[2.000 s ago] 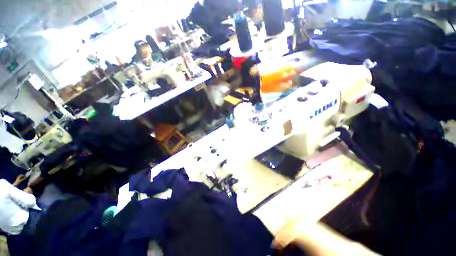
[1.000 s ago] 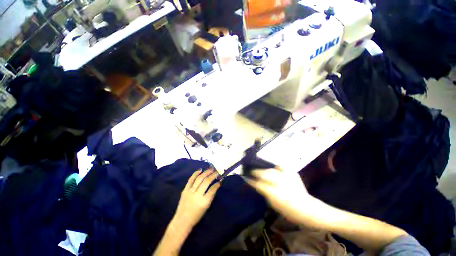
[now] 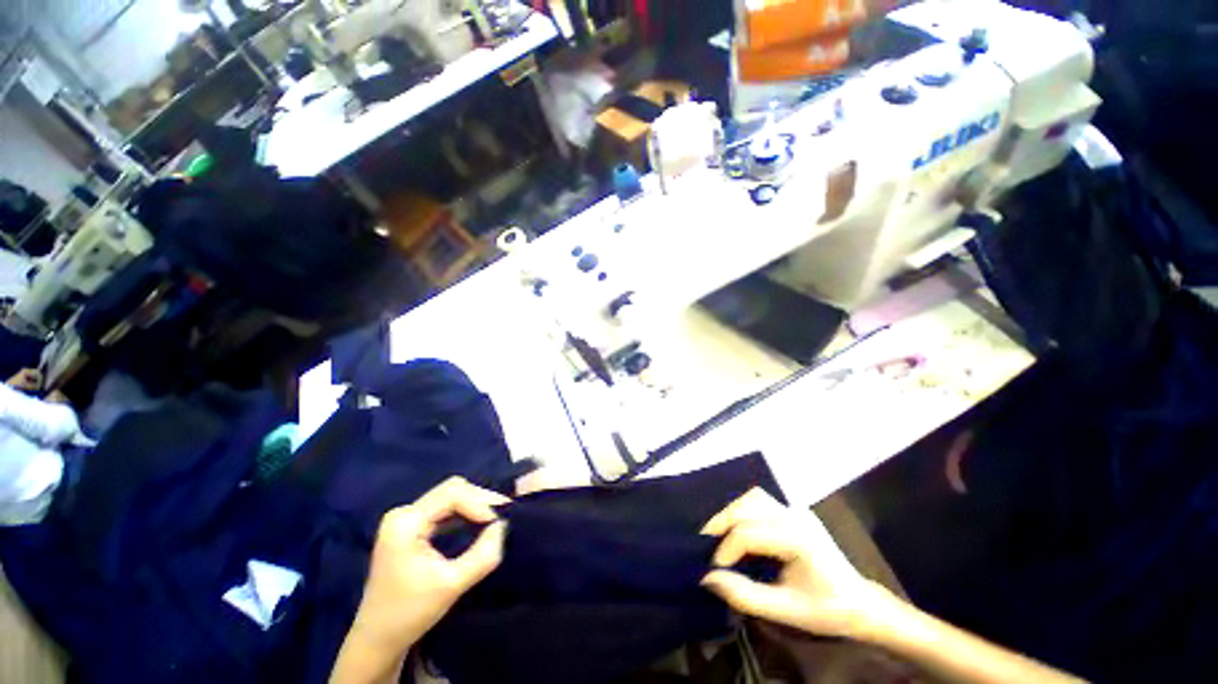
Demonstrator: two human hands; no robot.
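Note:
My left hand [image 3: 430, 561] pinches the left part of a dark navy cut panel [image 3: 608, 541] between thumb and fingers. My right hand [image 3: 781, 561] pinches its right part. The panel is stretched between both hands at the front edge of the machine table. The white JUKI sewing machine [image 3: 788, 201] stands just beyond, and its needle area [image 3: 617, 368] is above and slightly left of the panel. A larger navy garment [image 3: 401, 428] lies bunched to the left of my left hand.
A flat black phone [image 3: 771, 317] and pink-handled scissors [image 3: 898, 365] lie on the table right of the needle. A white patch [image 3: 263, 592] lies on the left cloth. Navy cloth [image 3: 1122, 494] fills the right side. Another person's pale sleeve [image 3: 30, 448] shows at far left.
My hands have moved apart, and the dark panel is now spread between them. The dark piece was bunched at my right hand a second ago. The view has shifted, placing the machine further right.

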